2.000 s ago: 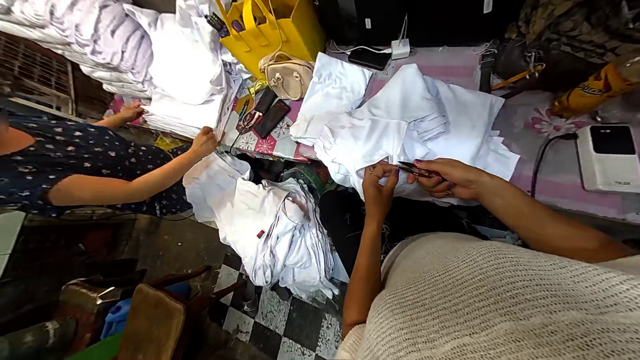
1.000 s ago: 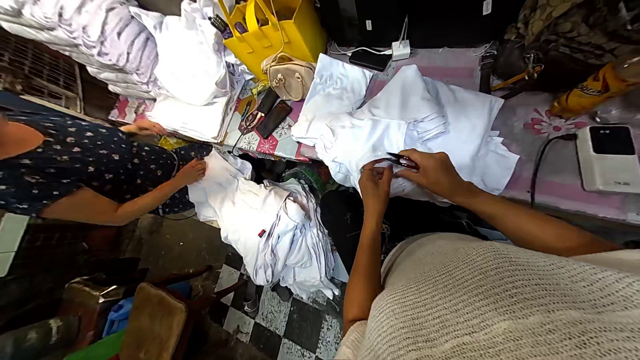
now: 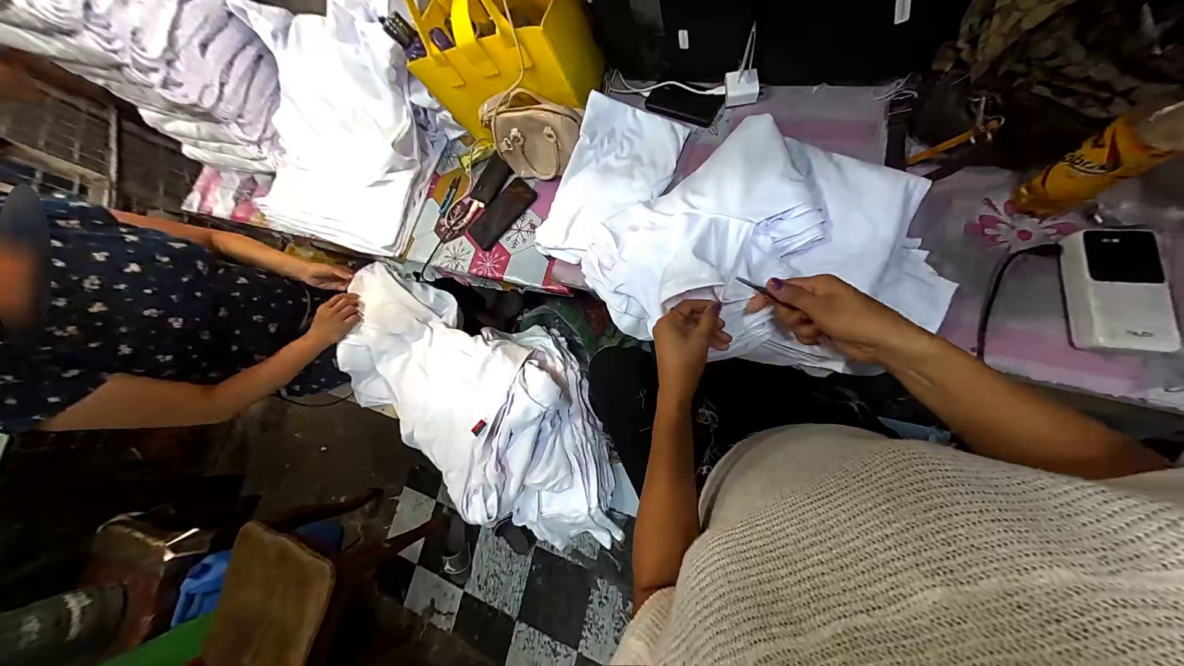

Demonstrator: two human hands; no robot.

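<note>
A pile of white garments (image 3: 731,203) lies on the table in front of me. At its near edge my left hand (image 3: 689,333) pinches the white cloth between thumb and fingers. Just to the right, my right hand (image 3: 819,313) grips a small dark pointed tool (image 3: 760,288), perhaps thread snips; its tip points left over the cloth, near my left fingers. Left of my left arm hangs another bundle of white garments (image 3: 481,407) with a small red tag on it. A co-worker's two hands touch the upper left end of that bundle.
White garment stacks (image 3: 342,139) stand at the upper left. A yellow bag (image 3: 518,55), a beige purse (image 3: 535,134) and phones (image 3: 502,214) lie beyond the pile. At the right are a white power bank (image 3: 1119,289) with a cable and a yellow packet (image 3: 1082,162). A wooden chair (image 3: 268,592) stands lower left.
My right hand has moved slightly away from my left, and the tool's tip now shows between them. The co-worker's hands have come together at the hanging bundle's upper end.
</note>
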